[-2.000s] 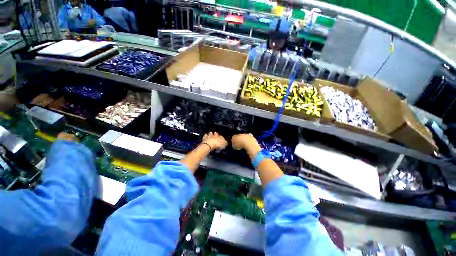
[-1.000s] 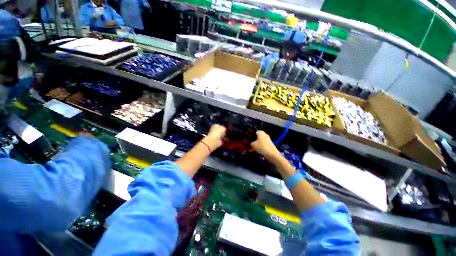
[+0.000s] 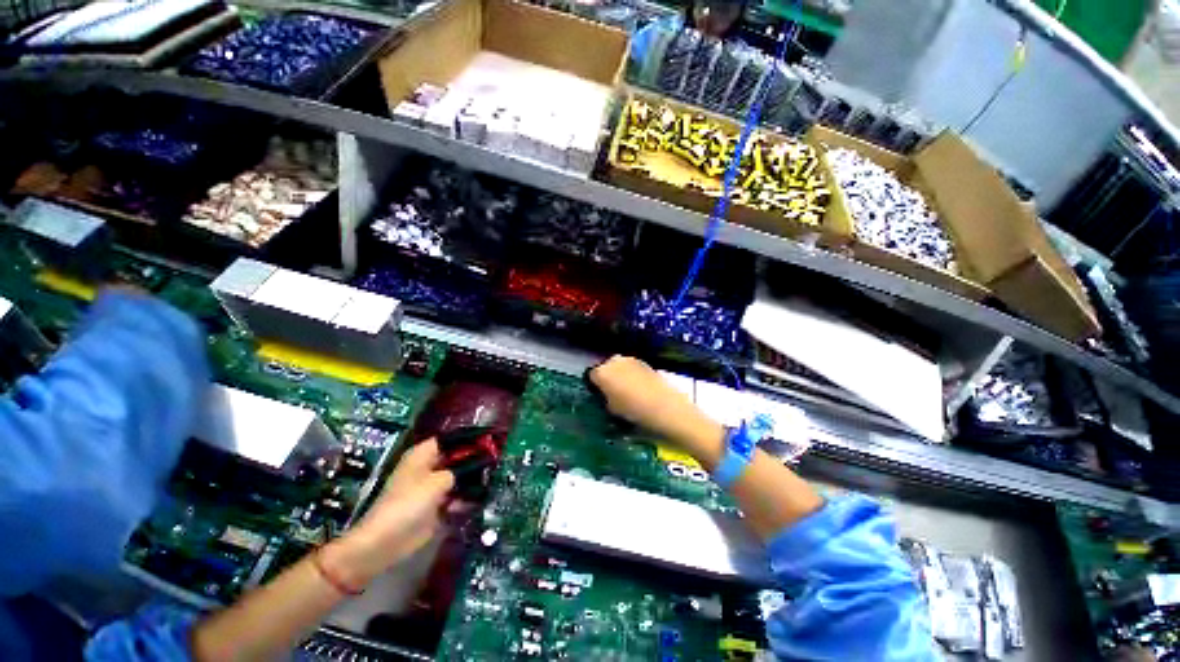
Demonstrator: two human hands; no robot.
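My left hand (image 3: 417, 489) holds a clump of small black and red components (image 3: 469, 453) at its fingertips, over the dark red shiny bag (image 3: 463, 406) between two boards. My right hand (image 3: 634, 392) is over the far left part of the green circuit board (image 3: 518, 543), fingers pointing left, with something small and dark at the fingertips. The light blue wrist strap (image 3: 740, 450) is on my right wrist. A long silver heatsink (image 3: 654, 524) lies along the board, and a finned heatsink with a yellow strip, partly behind my right hand, stands at its far edge.
Another worker's blue sleeve (image 3: 110, 414) reaches over the left board (image 3: 246, 504). Black bins with red parts (image 3: 554, 292) and dark blue parts (image 3: 686, 321) sit beyond the conveyor rail. Cardboard boxes stand on the upper shelf (image 3: 725, 213). Silver packets (image 3: 964, 597) lie right.
Both hands have left the lower bins and come back over the boards, the left one with a black and red clump. The red parts in the middle bin now show. The view has tilted down.
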